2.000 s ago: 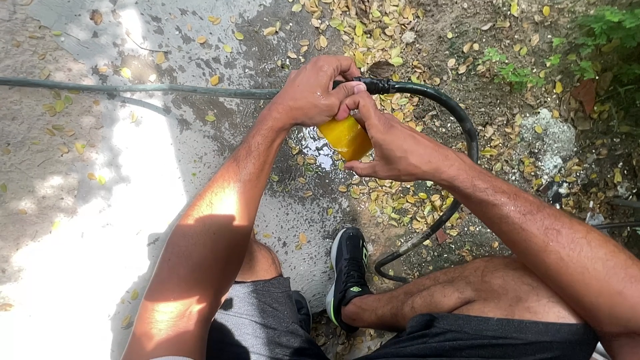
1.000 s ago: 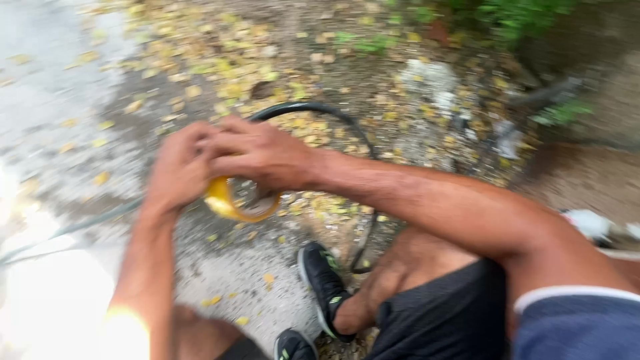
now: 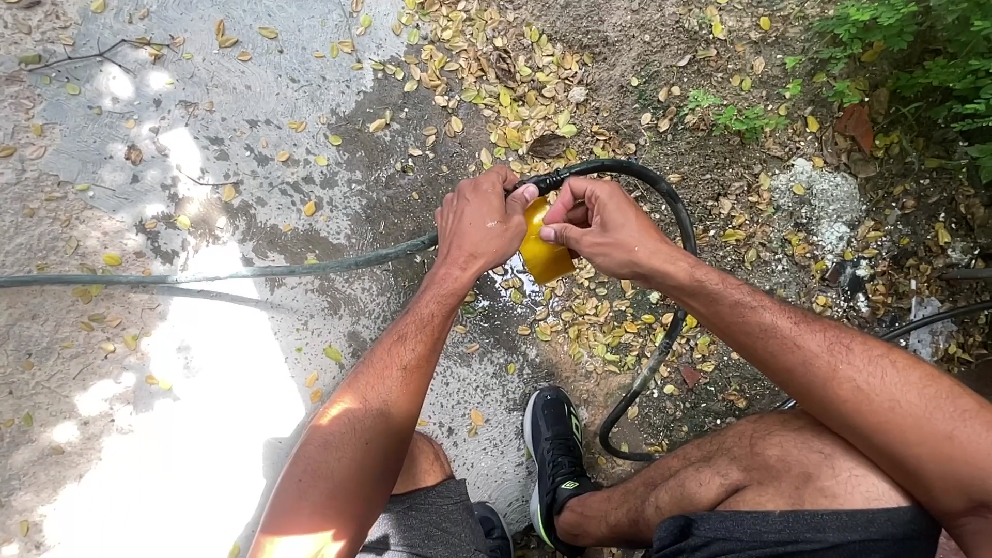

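Note:
My left hand grips a dark hose near a joint wrapped in black tape, its thumb against the top of a roll of yellow tape. My right hand pinches at the roll's upper right side with thumb and forefinger. The roll hangs just under the wrapped joint, between both hands. To the right of the joint the hose loops round and down towards my leg; to the left it runs out across the concrete. The palms' inner sides are hidden.
My black shoe stands below the roll, near the hose's lower bend. Fallen leaves lie over the soil. Green plants grow at the upper right, near a pale rubble patch. A thin twig lies on the concrete.
The view swung away and back. My right hand, earlier around the roll with its fingers and thumb, now pinches at its upper side. My left hand remains at the hose joint.

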